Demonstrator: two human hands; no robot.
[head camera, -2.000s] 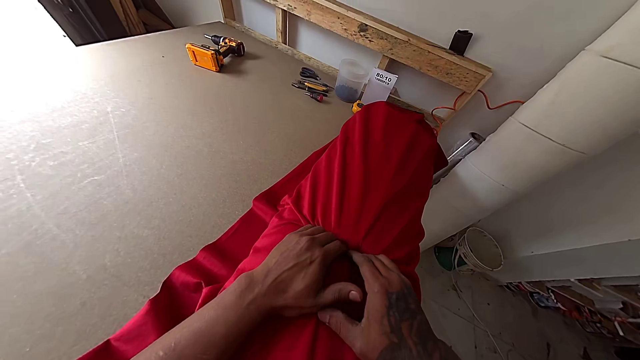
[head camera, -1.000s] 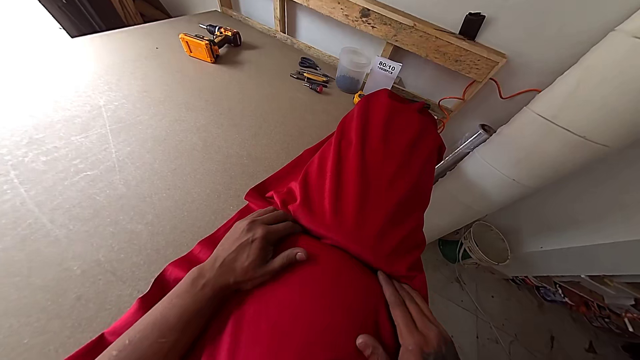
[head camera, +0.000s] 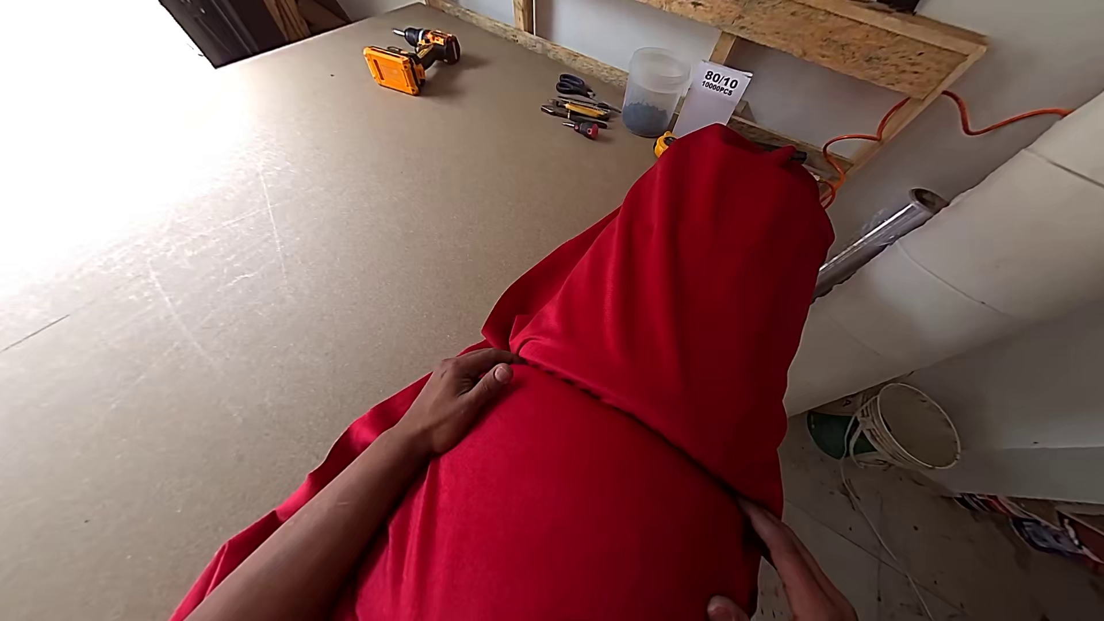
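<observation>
Red fabric (head camera: 673, 319) covers a long, bulky form at the table's right edge, and its loose border spreads over the tabletop at the left. A crease crosses the covered form between my hands. My left hand (head camera: 461, 397) lies at the crease's left end, its fingertips at the fold and the thumb on top of the fabric. My right hand (head camera: 785, 565) is at the right side, fingers against the edge of the fabric at the crease's other end, partly cut off by the frame. What lies under the fabric is hidden.
On the brown tabletop (head camera: 388, 216) are a cordless drill (head camera: 414, 59), scissors (head camera: 573, 84), a utility knife (head camera: 586, 109), a plastic tub (head camera: 653, 90) and a printed card (head camera: 711, 97). Beyond the right edge are a film roll (head camera: 875, 237), a large pale roll (head camera: 966, 250) and a bucket (head camera: 910, 427).
My hands were close together at the middle of the fabric two seconds ago and have moved apart to its two sides. The fabric between them now lies smoother below the crease.
</observation>
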